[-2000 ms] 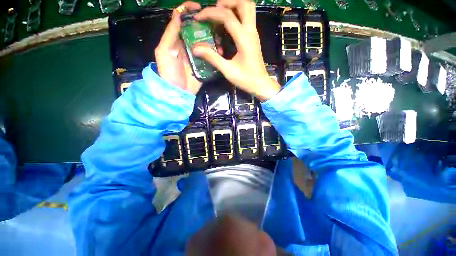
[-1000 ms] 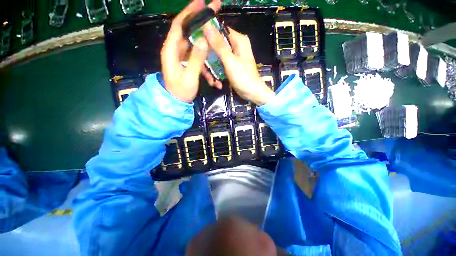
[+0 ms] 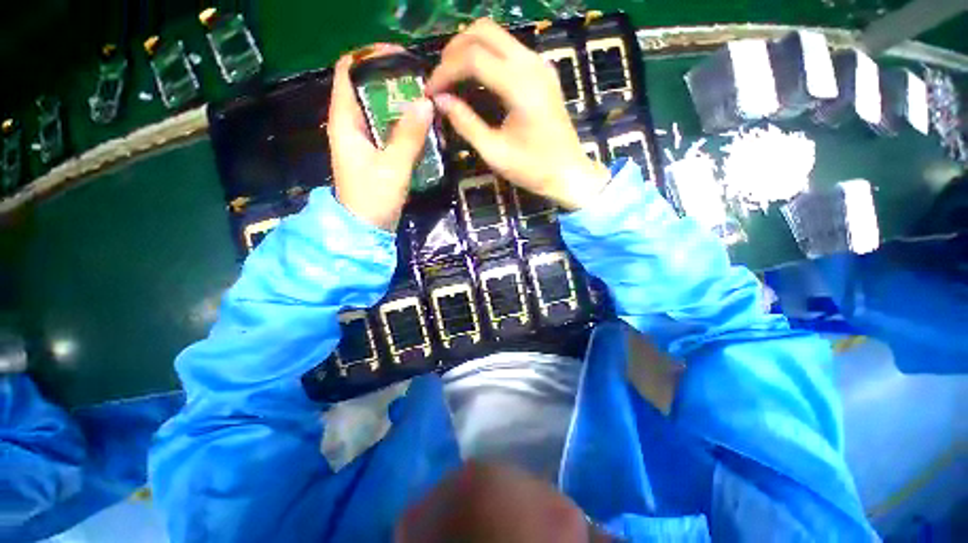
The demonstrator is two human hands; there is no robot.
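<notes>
My left hand [image 3: 366,154] holds a phone unit [image 3: 393,95] upright over the black tray, its green board side showing, with the thumb across the board. My right hand [image 3: 515,117] is at the unit's right edge, thumb and fingertips pinched together near it; whether they hold something small cannot be told. The black blister tray [image 3: 281,138] lies under both hands. Dark units with pale gold outlines [image 3: 453,313] sit in its pockets at the front and right; the upper left part shows bare black plastic.
Placed units [image 3: 231,48] lie on the dark green belt behind its pale edge [image 3: 106,162]. Right of the tray are a heap of small white strips [image 3: 766,167] and grey stacks with white ends [image 3: 732,83]. Another person's blue sleeve [image 3: 37,445] shows at the left.
The view has turned, so tray and belt appear tilted. The phone unit now shows its green board more fully, and my right hand has moved from across it to its right edge.
</notes>
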